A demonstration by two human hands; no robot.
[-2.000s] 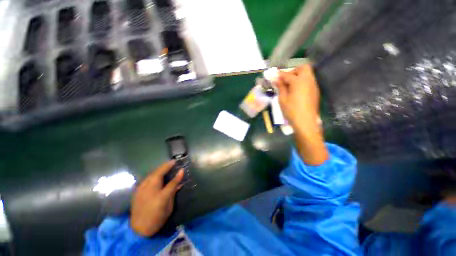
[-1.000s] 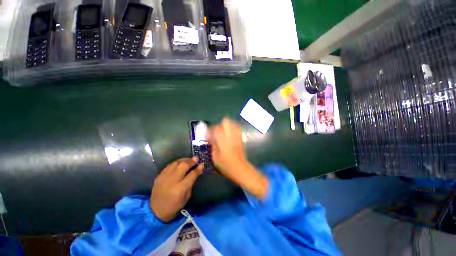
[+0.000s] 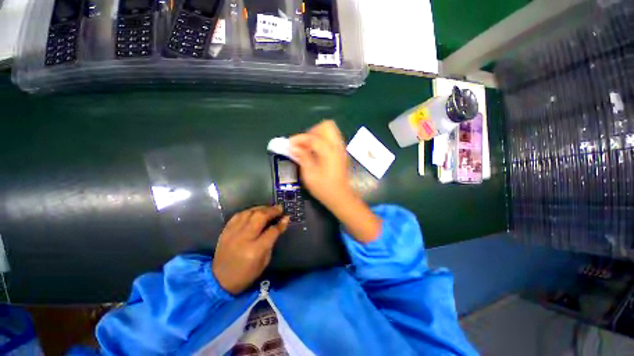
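Note:
A black keypad phone (image 3: 290, 188) lies face up on the green bench mat in front of me, screen end away from me. My left hand (image 3: 249, 243) holds its lower left edge, with fingertips beside the keys. My right hand (image 3: 318, 158) pinches a small white wiping cloth (image 3: 280, 147) at the top edge of the phone, above the screen. The screen shows uncovered.
A clear blister tray (image 3: 188, 75) with keypad phones is at the top left, partly on a white board (image 3: 400, 35). A white card (image 3: 371, 152), a translucent bottle (image 3: 425, 122), a yellow stick (image 3: 421, 158) and a pink-screened smartphone (image 3: 470, 149) lie right. Stacked trays (image 3: 570, 139) stand far right. A clear film sheet (image 3: 184, 179) lies left.
My right hand came from the bottle to the phone, then moved from the screen to its top edge. My left hand stayed on the phone. The view has shifted.

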